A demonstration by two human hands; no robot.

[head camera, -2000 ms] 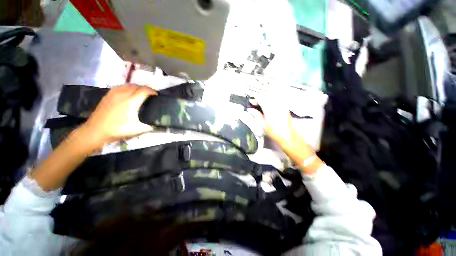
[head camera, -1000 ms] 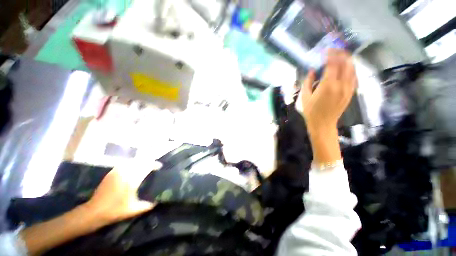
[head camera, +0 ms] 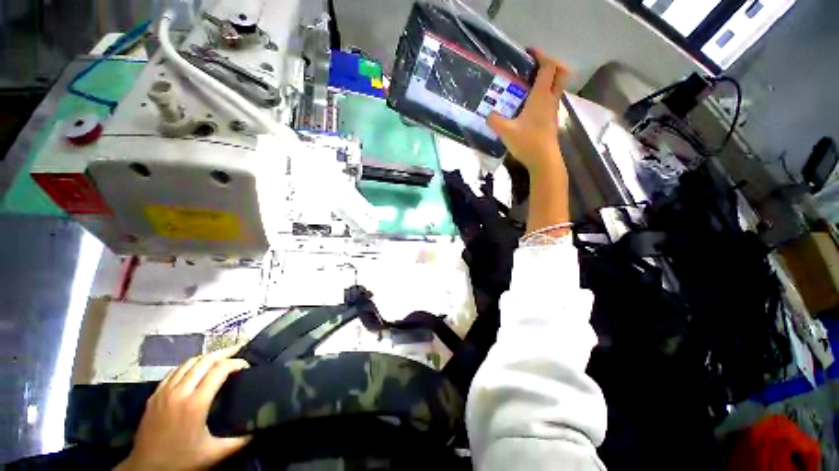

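A camouflage shoulder strap [head camera: 340,391] lies across the near edge of the white plate [head camera: 405,276], curved, with black webbing [head camera: 419,322] trailing from it to the right. My left hand [head camera: 189,409] grips its left part, thumb on the near side and fingers over the top. My right hand [head camera: 534,120] is at the right edge of the control panel [head camera: 460,83], thumb over the lit screen and fingers at the rim; it seems to hold or touch the panel. The machine head [head camera: 175,198] stands beyond the strap, at left.
A black webbing pile [head camera: 681,294] lies right of my right arm. An orange-red cloth [head camera: 777,446] is at the lower right. The green machine bed [head camera: 391,138] with a dark bar is behind the plate. Cables hang at the upper right.
My right hand has left the strap and gone up to the control panel. My left hand and its strap have come nearer my body. The view has shifted, showing more of the panel and machine.
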